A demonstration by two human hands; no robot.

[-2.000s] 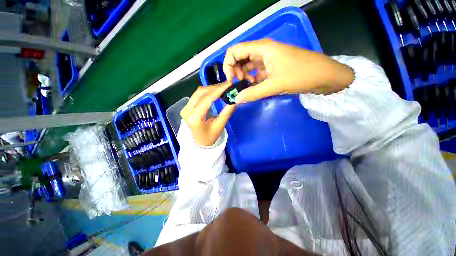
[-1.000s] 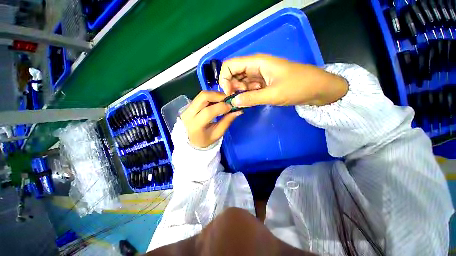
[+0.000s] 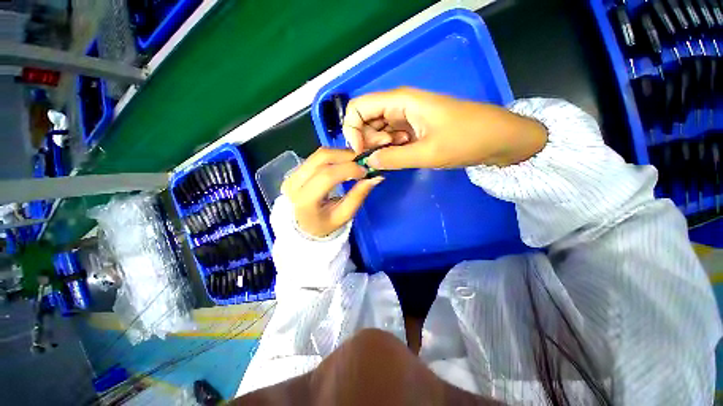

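Observation:
A black housing (image 3: 369, 155) with a small green circuit board (image 3: 365, 162) against it is held between both hands, over the upper left part of the blue work tray (image 3: 444, 226). My left hand (image 3: 323, 189) grips it from the left with thumb and fingers. My right hand (image 3: 412, 131) pinches it from the right, thumb near the board. The fingers hide most of the housing. Black units (image 3: 336, 111) lie in the work tray's upper left corner, partly behind my right hand.
A blue tray with rows of black units (image 3: 223, 214) stands at left, a clear box (image 3: 277, 174) beside it. Another stocked tray (image 3: 626, 87) is at right. A green conveyor belt (image 3: 238, 75) runs behind. Clear crinkled plastic (image 3: 147, 266) lies at far left.
The housing has tilted in my fingers since two seconds ago, so less of the green board shows. Both hands remain over the work tray. The view has shifted slightly.

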